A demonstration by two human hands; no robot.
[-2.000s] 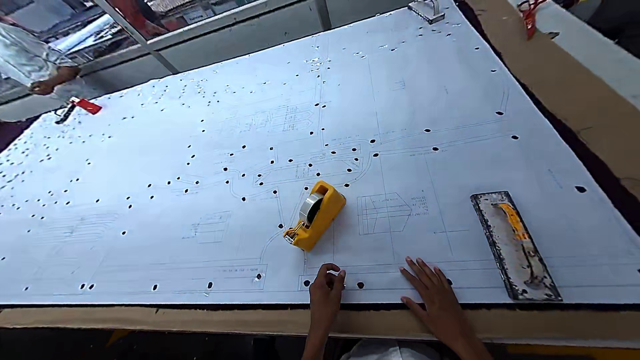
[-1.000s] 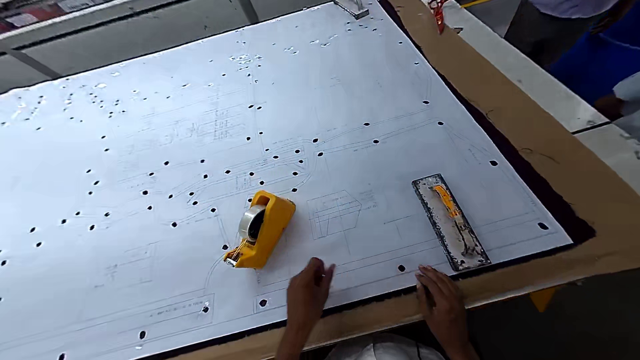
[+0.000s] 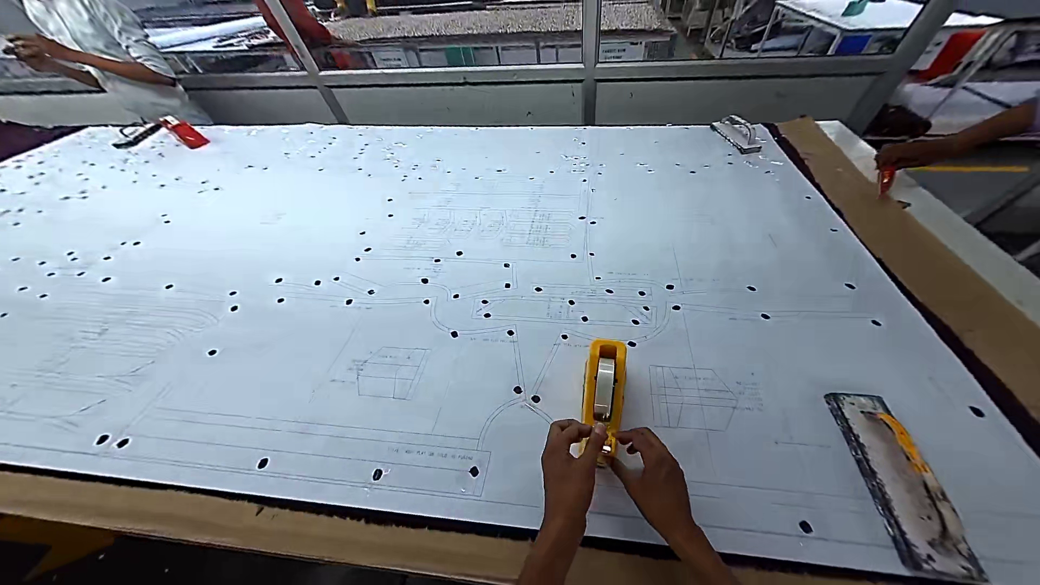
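A yellow tape dispenser point(image 3: 604, 382) with a roll of clear tape stands on the large white marker paper point(image 3: 325, 390), which bears fine pattern lines and many dark holes. My left hand point(image 3: 573, 463) is at the left of the dispenser's near end, thumb and finger pinched near the cutting edge. At its right side is my right hand point(image 3: 654, 479), thumb and index finger close together by the same end. Whether a piece of tape is between the fingers is too small to tell. A worn metal plate weight point(image 3: 902, 487) with a yellow handle lies to the right.
Another weight point(image 3: 737, 134) sits at the far right corner, and a red-handled tool point(image 3: 183, 132) at the far left. Brown paper point(image 3: 934, 252) borders the table. One person point(image 3: 122, 65) stands beyond the far left edge; another person's hand point(image 3: 918, 153) holds a red tool at right.
Both hands have moved from the near edge of the paper to the dispenser's near end. The dispenser now stands pointing straight away from me, no longer slanted. The view has swung left and up.
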